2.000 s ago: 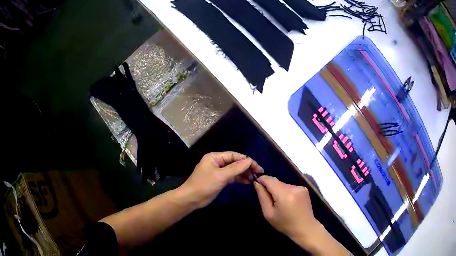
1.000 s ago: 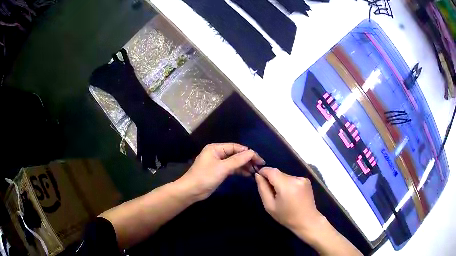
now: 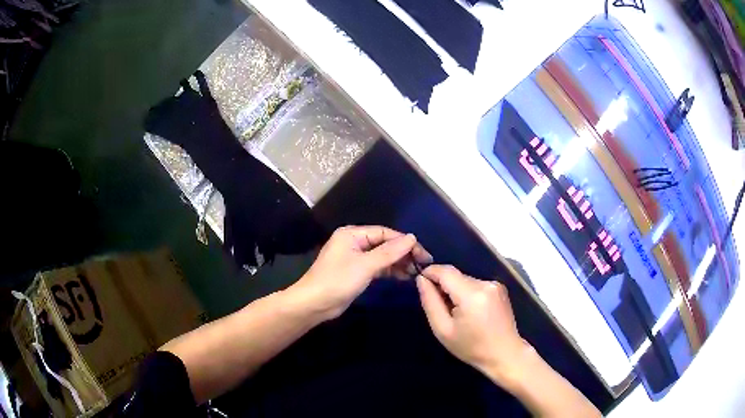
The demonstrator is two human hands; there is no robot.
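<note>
My left hand [image 3: 363, 265] and my right hand [image 3: 466, 310] are close together in front of me, below the table edge. Both pinch a thin black cord [image 3: 419, 268] between their fingertips; most of it is hidden by the fingers. The blue see-through sewing template [image 3: 572, 122] lies on the white tabletop at the right. Black fabric lies under its near edge, with three groups of pink loop slots [image 3: 575, 209]. A few short black cord pieces [image 3: 655, 179] lie on the template near its brown and tan bands.
Black fabric strips [image 3: 388, 49] lie on the white tabletop [image 3: 457, 155] at the top. Small dark snips [image 3: 680, 109] lie at the template's far edge. Below left are clear-wrapped packs [image 3: 314, 155] with black cloth [image 3: 237, 175] and a cardboard box [image 3: 122, 318].
The view has shifted, so the tabletop things sit higher in the picture and the box shows more. Both hands stay together on the cord, with little change in their grip.
</note>
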